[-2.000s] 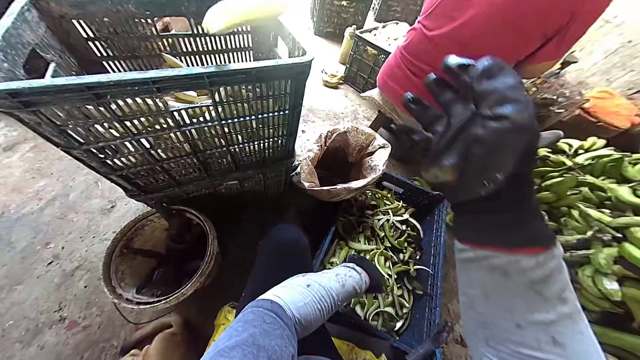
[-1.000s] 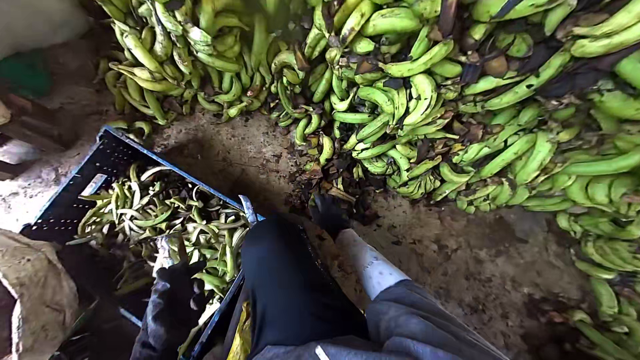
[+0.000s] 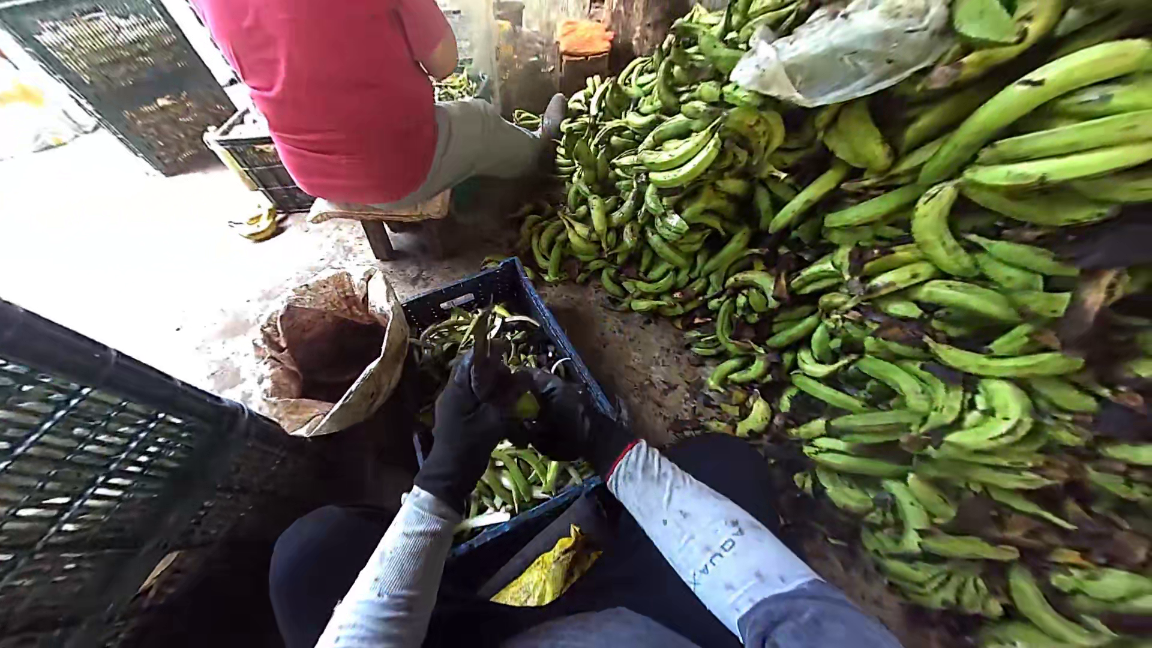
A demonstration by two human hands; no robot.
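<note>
Both my hands wear black gloves and meet above a blue plastic crate [image 3: 567, 337] that holds green plantain peels [image 3: 517, 477]. My left hand [image 3: 468, 418] is raised with its fingers closed around something dark and narrow that points up; what it is I cannot tell. Close against it on the right, my right hand [image 3: 562, 414] is curled around a green piece, likely a plantain [image 3: 526, 405], mostly hidden by the gloves. A large heap of green plantains [image 3: 900, 378] lies on the floor to the right.
An open woven sack [image 3: 387, 360] stands left of the blue crate. A dark slatted crate [image 3: 99, 450] rises at the lower left. Ahead, a person in a red shirt [image 3: 342, 99] sits on a low stool [image 3: 382, 236]. Clear plastic [image 3: 846, 54] lies on the heap.
The view has swung widely. One second ago my right hand was down on the floor by the plantain heap; now both hands are together above the crate.
</note>
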